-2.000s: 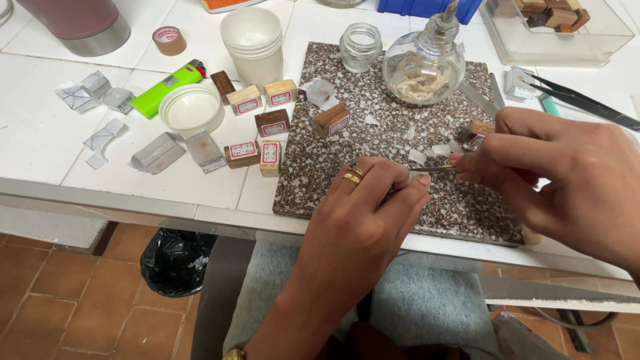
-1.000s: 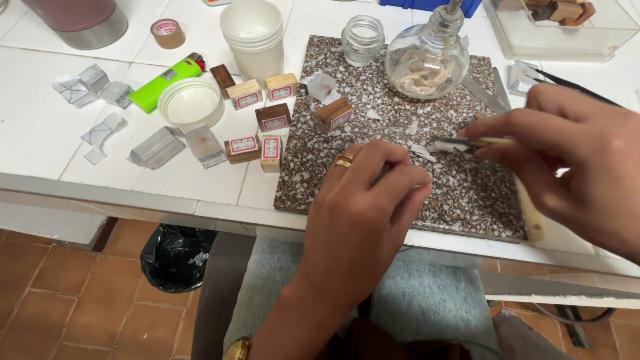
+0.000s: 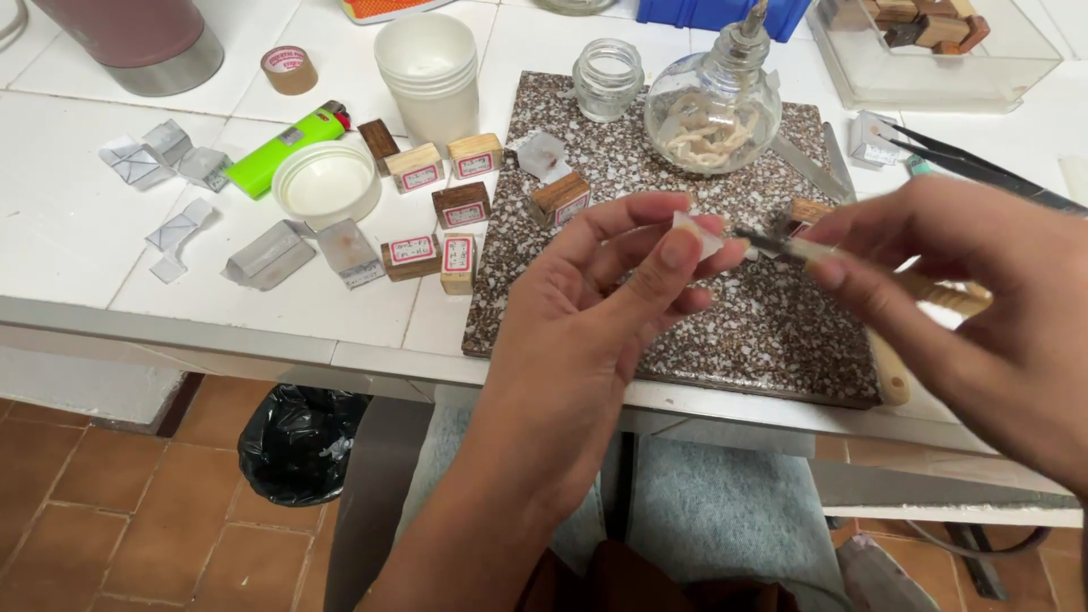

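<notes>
My left hand pinches a small translucent whitish piece between thumb and fingers, raised above the speckled stone slab. My right hand grips a slim tool with a dark tip and a pale handle; the tip points at the piece, and whether they touch I cannot tell. Behind them on the slab stand a glass alcohol burner with a coiled wick and an open glass jar. A labelled wooden block sits by a clear whitish chunk. Another block is partly hidden by my right hand.
Left of the slab are labelled wooden blocks, stacked cups, a white lid, a green lighter, a tape roll and folded translucent papers. Black tweezers and a clear box lie right.
My left hand has lifted off the slab and turned, showing the whitish piece in its fingers. The tool in my right hand has come toward that piece.
</notes>
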